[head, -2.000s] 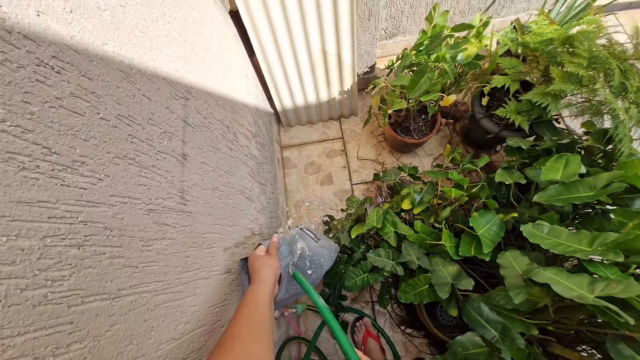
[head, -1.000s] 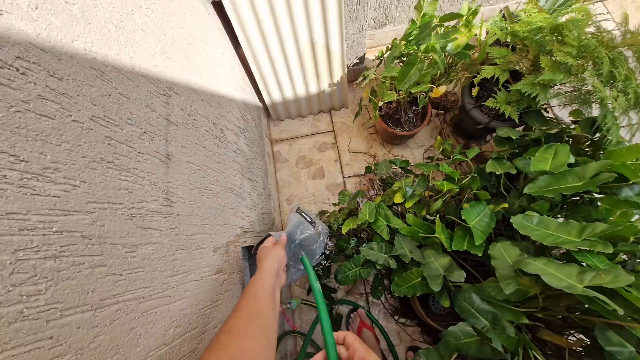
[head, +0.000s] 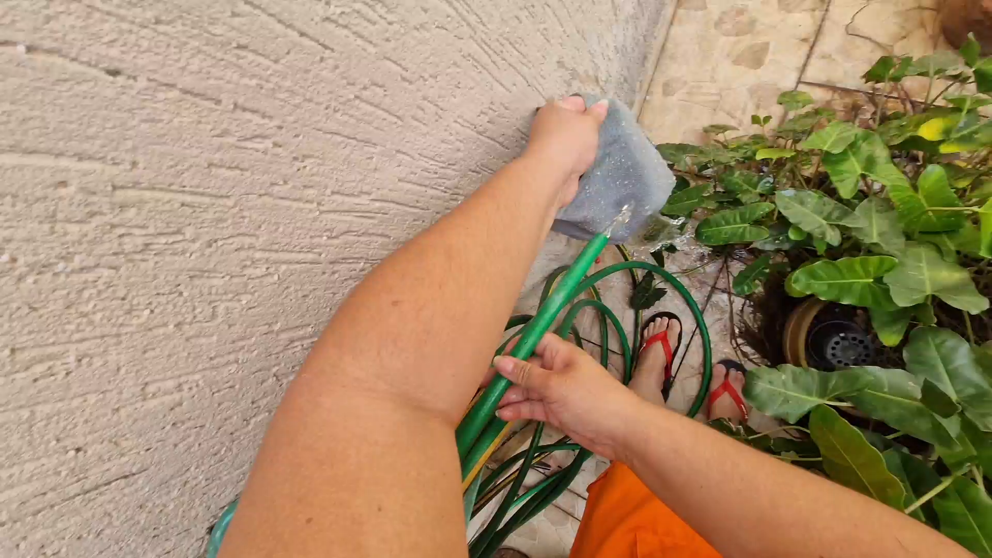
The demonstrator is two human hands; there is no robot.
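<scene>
My left hand (head: pixel 567 143) grips the upper edge of a wet grey object (head: pixel 624 167), perhaps a plastic bin or a filter part, held close to the textured wall. My right hand (head: pixel 554 387) is closed around a green garden hose (head: pixel 546 314). Water comes out of the hose's end and runs over the grey surface, splashing off its lower right side. The fingers of my left hand behind the object's rim are hidden.
A rough plastered wall (head: pixel 217 232) fills the left side. Coils of green hose (head: pixel 701 325) lie on the tiled floor (head: pixel 736 62) by my sandalled feet (head: pixel 659 349). Leafy plants (head: pixel 852 225) crowd the right, with a round pot (head: pixel 806 333) among them.
The view has swung down and closer to my arms. The grey object has turned in my left hand, and its broad face now shows. My right hand on the hose has come fully into view.
</scene>
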